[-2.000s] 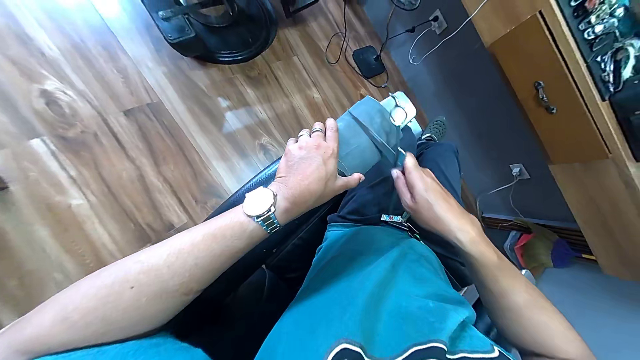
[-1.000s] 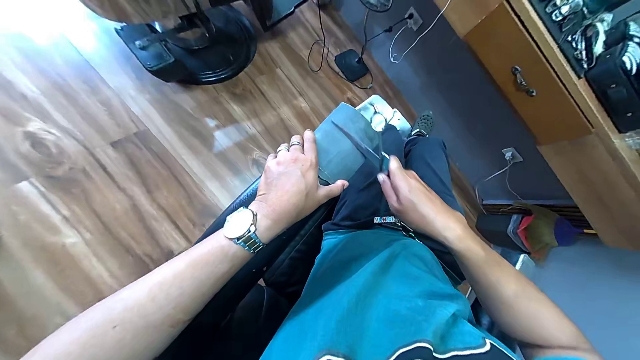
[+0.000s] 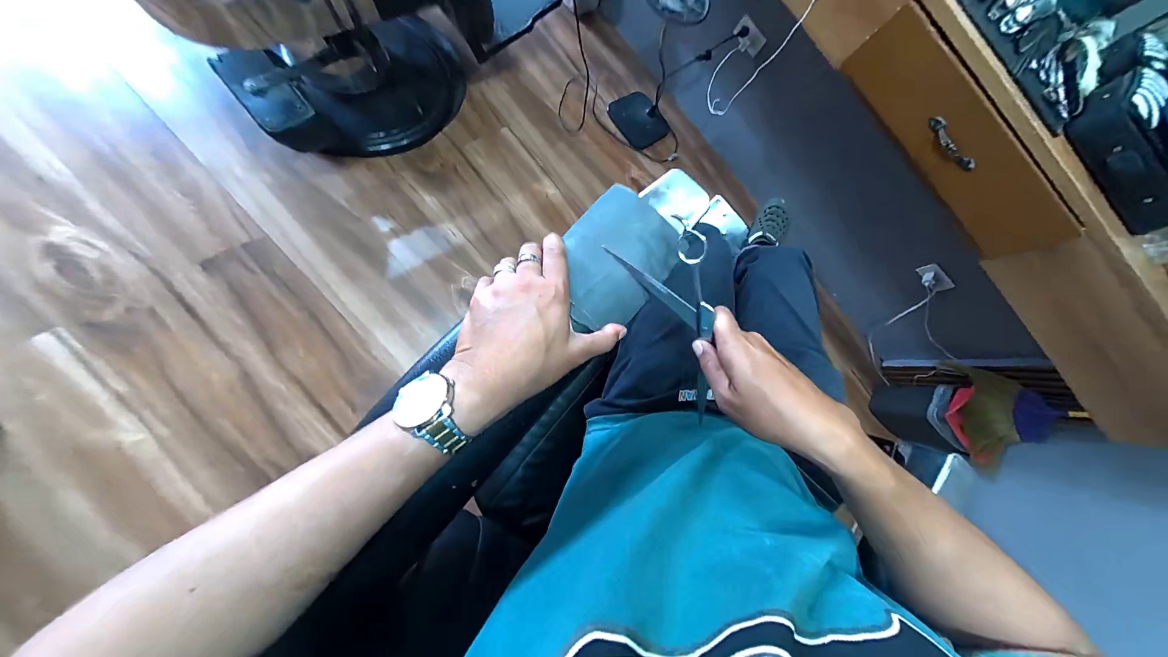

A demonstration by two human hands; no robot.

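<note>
A pair of metal scissors (image 3: pixel 653 289) is pinched between the thumb and fingers of my right hand (image 3: pixel 766 383), above my dark trousers. Its blades are spread apart, one pointing up and left, and a round finger ring shows at the upper end. Palm down, my left hand (image 3: pixel 529 333) rests at the near left edge of a grey-blue flat pad (image 3: pixel 616 255), thumb stretched out toward my thigh and fingers straight, holding nothing that shows. A wristwatch (image 3: pixel 429 412) with a metal band is on my left wrist, with rings on two fingers.
A salon chair base (image 3: pixel 383 96) stands on the wood floor at upper left. Black armrest padding (image 3: pixel 534 474) lies under my left forearm. At right are a wooden drawer (image 3: pixel 967 137) and hair clippers and tools on a counter. Cords and a black box (image 3: pixel 639 120) lie by the wall.
The scissors have turned a little in my right hand, and their blades now show spread apart. My left hand stays by the pad's edge. The view has shifted slightly.
</note>
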